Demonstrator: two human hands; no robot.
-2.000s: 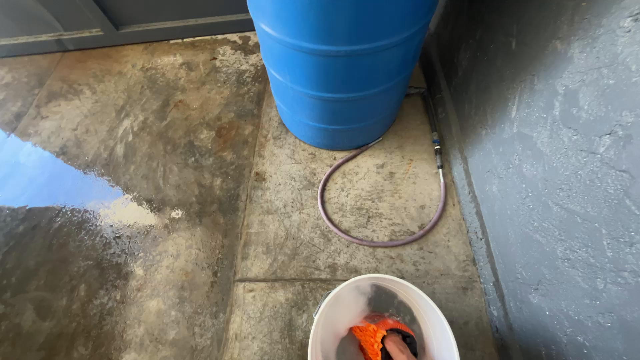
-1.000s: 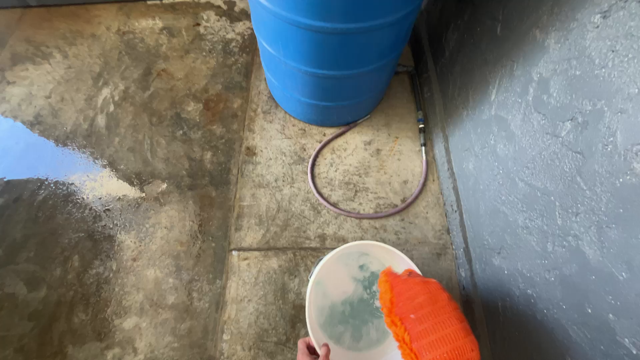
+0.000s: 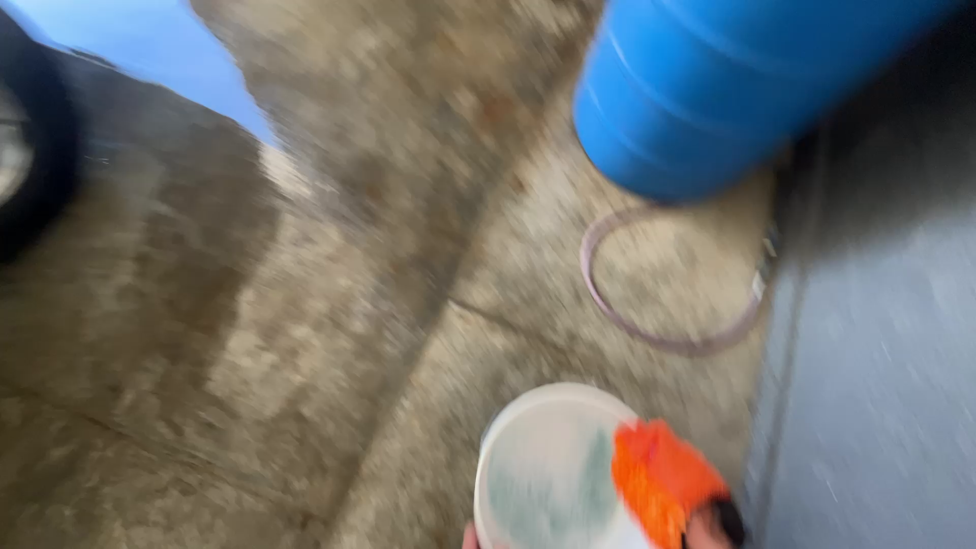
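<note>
An orange wash mitt [image 3: 659, 476] with a dark cuff covers part of my right hand [image 3: 705, 530] at the lower right, over the right rim of a white plastic bucket [image 3: 496, 438]. Cloudy greenish liquid [image 3: 553, 496] shows in the bucket. Only a fingertip or two of my left hand [image 3: 470, 536] show at the bucket's lower left side, seemingly against its rim; the rest lies outside the view. Motion blurs the picture.
A blue plastic drum [image 3: 686, 99] stands ahead near the grey wall [image 3: 877, 381]. A looped hose [image 3: 648, 335] lies on the concrete floor [image 3: 358, 267]. Part of a tire [image 3: 46, 152] is at the left, beside wet, reflective floor.
Two seconds ago the orange mitt was down inside the bucket; it came up to the right rim and is still there. The view has tilted and swung left, bringing in the tire.
</note>
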